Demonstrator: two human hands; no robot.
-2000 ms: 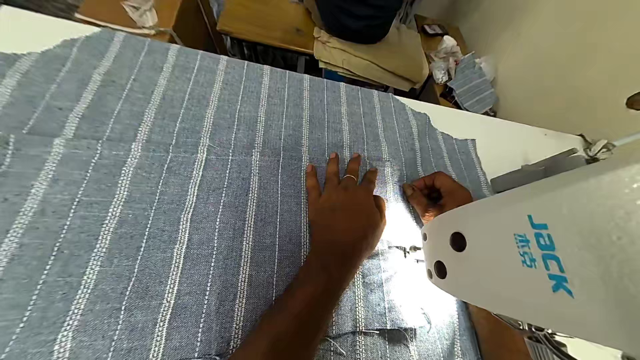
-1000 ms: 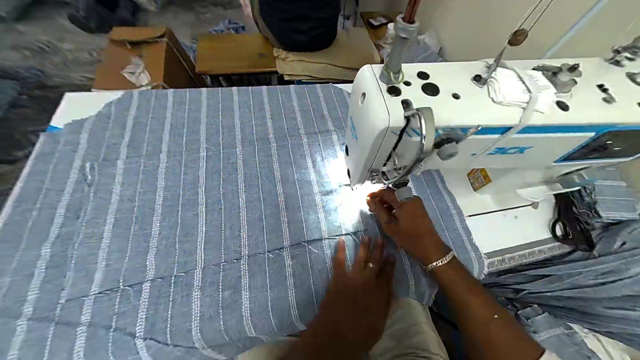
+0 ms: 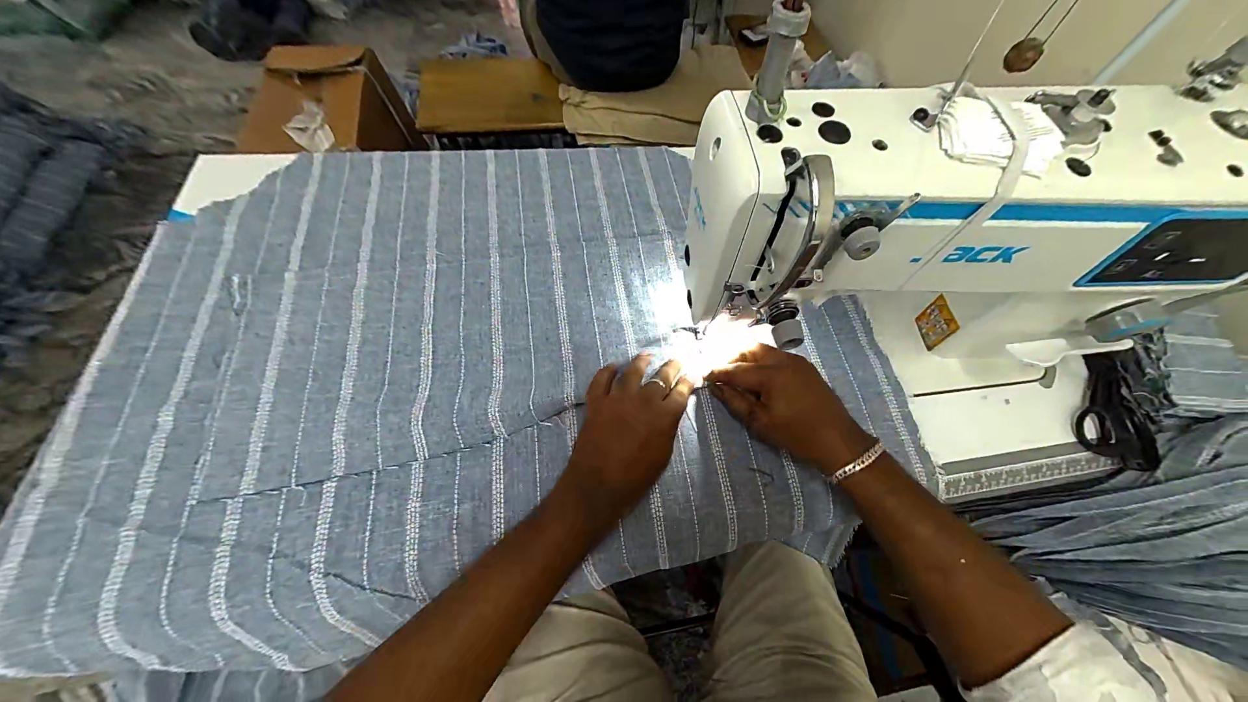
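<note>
Grey-blue striped woven fabric (image 3: 390,341) lies across the sewing table and under the needle area of a white Jack sewing machine (image 3: 936,195). My left hand (image 3: 634,419), with a ring, rests on the fabric just in front of the lit needle area, fingertips near a seam line. My right hand (image 3: 780,400), with a bracelet at the wrist, pinches the cloth beside the presser foot, close to my left fingers. Glare from the machine's lamp hides the needle and the foot.
Black-handled scissors (image 3: 1116,419) lie right of the machine near bunched striped cloth (image 3: 1121,526). A cardboard box (image 3: 322,97) and a wooden bench (image 3: 487,95) stand beyond the table. A seated person (image 3: 609,44) is partly visible there. A ruler strip (image 3: 1024,476) runs along the machine bed.
The view has swung widely since the earliest frame. Since one second ago, my left hand has moved forward over the fabric, up beside my right hand at the needle area.
</note>
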